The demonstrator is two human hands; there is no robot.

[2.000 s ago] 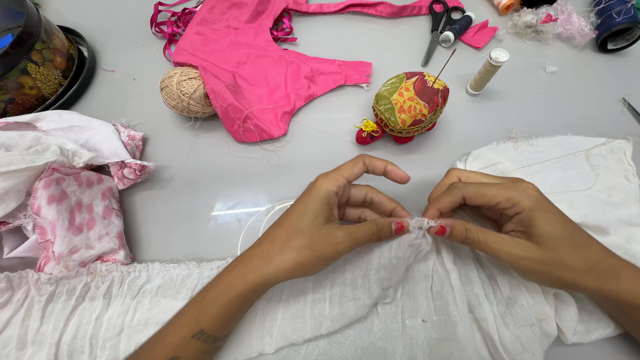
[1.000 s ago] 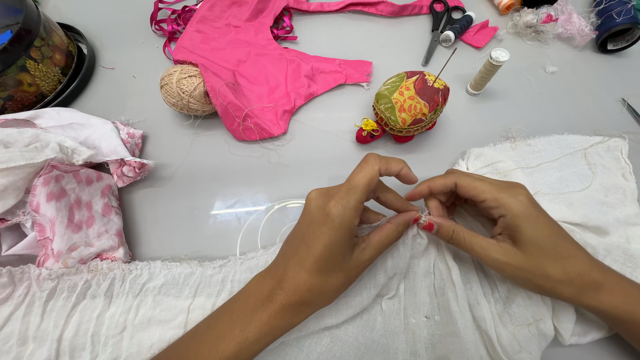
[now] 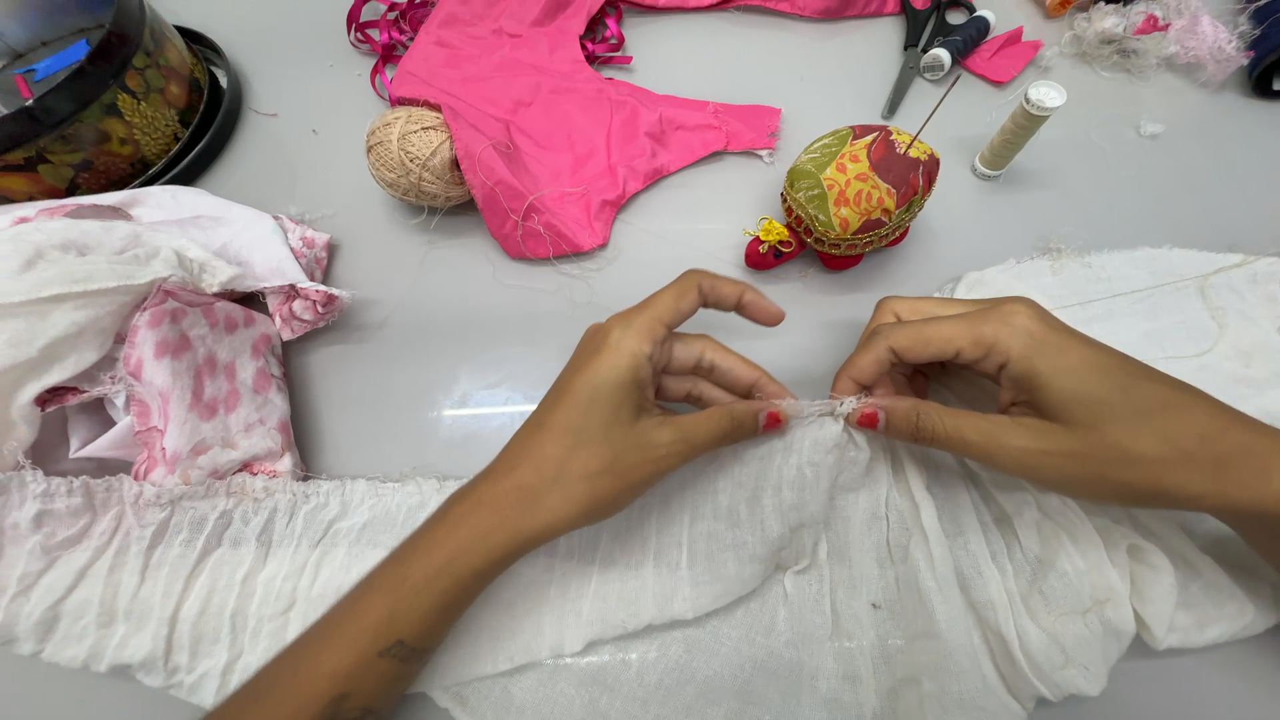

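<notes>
White gauzy fabric [image 3: 700, 570] lies across the front of the table, its top edge frayed and gathered into folds. My left hand [image 3: 660, 400] pinches that edge between thumb and index or middle finger, with the index finger raised and curved. Just to the right, my right hand [image 3: 960, 400] pinches the same edge at a bunched spot, thumb in front and fingers curled behind. A short stretch of edge shows between the two thumbs. Whether a needle or thread is between the fingertips cannot be told.
Behind my hands are a turtle-shaped pincushion [image 3: 860, 190] with a needle, a thread spool [image 3: 1020, 130], scissors [image 3: 910, 60], pink fabric [image 3: 560, 120] and a ball of twine [image 3: 415, 157]. Pink-patterned white cloth [image 3: 205, 370] lies left, below a dark round container [image 3: 110, 110].
The thumbs, touching or nearly so one second ago, are now a little apart, with fabric edge showing between them. The loops of thread or wire seen left of my hands earlier no longer show.
</notes>
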